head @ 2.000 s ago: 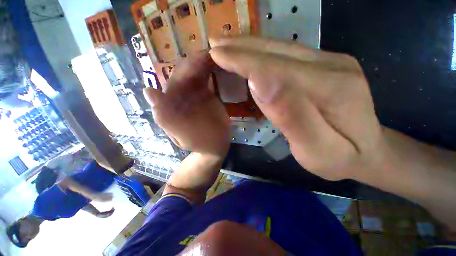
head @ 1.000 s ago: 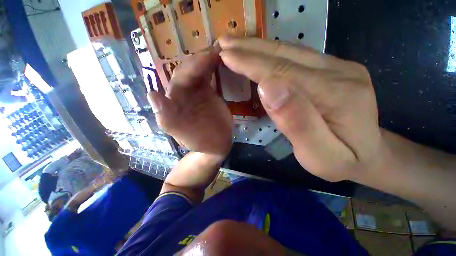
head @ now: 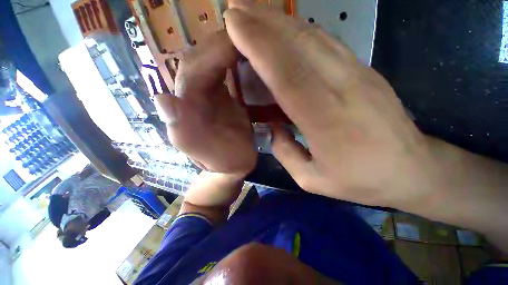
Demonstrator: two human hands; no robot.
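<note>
The orange-red marking fixture (head: 201,22) lies at the top centre. Its upper pockets show tan insides. A flat greyish-white housing (head: 255,89) sits in a lower pocket, seen in the gap between my hands. My bare left hand (head: 209,114) rests over the fixture's lower left part, fingers pointing up. My bare right hand (head: 340,119) reaches in from the right, its fingertips beside the left ones and its thumb lower, near the fixture's lower edge. The fingertips overlap or are hidden, so I cannot tell whether either hand holds anything.
The perforated plate (head: 348,33) lies under the fixture on the black table (head: 440,72). Clear blister trays (head: 159,167) and a small orange slotted block (head: 93,16) are at the left. Cartons (head: 426,234) stand below. Another person (head: 83,206) is at the lower left.
The fixture has shifted up and left in view. My right thumb has moved down, apart from its fingers, and the right hand covers more of the plate. The person in the background has changed posture.
</note>
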